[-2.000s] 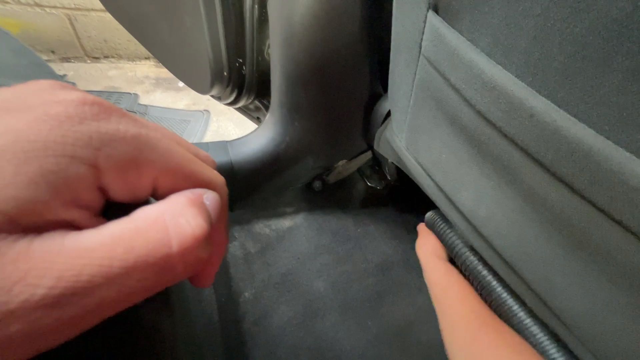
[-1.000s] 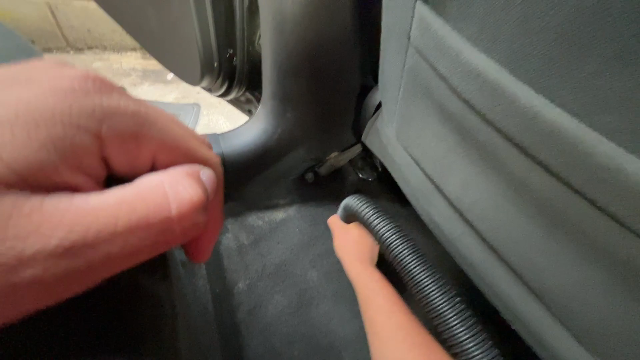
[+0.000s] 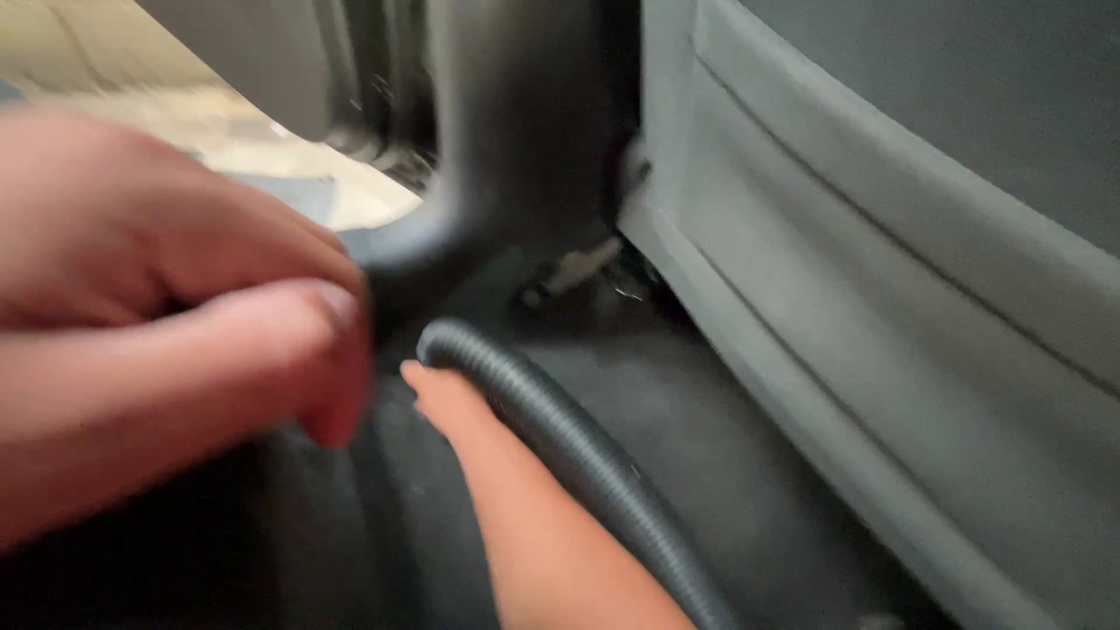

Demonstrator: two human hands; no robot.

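Note:
A black corrugated hose point(image 3: 577, 437) runs from the lower right up to my right hand point(image 3: 446, 394), which grips its upper end low over the dark car floor carpet point(image 3: 700, 420). Most of the right fingers are hidden, and the hose's far end cannot be seen. My left hand point(image 3: 254, 289), large and blurred at the left, is curled with the thumb against the bent fingers. Whether something is held inside it cannot be told.
The grey back of a car seat point(image 3: 840, 227) slopes along the right. A dark pillar trim point(image 3: 507, 122) rises at the centre, with a small metal piece point(image 3: 573, 267) at its foot. Beyond the doorway are an open car door point(image 3: 271, 61) and pale ground point(image 3: 254, 144).
My right hand and the hose have moved left across the carpet, away from the seat's lower edge. My left hand stays curled at the left.

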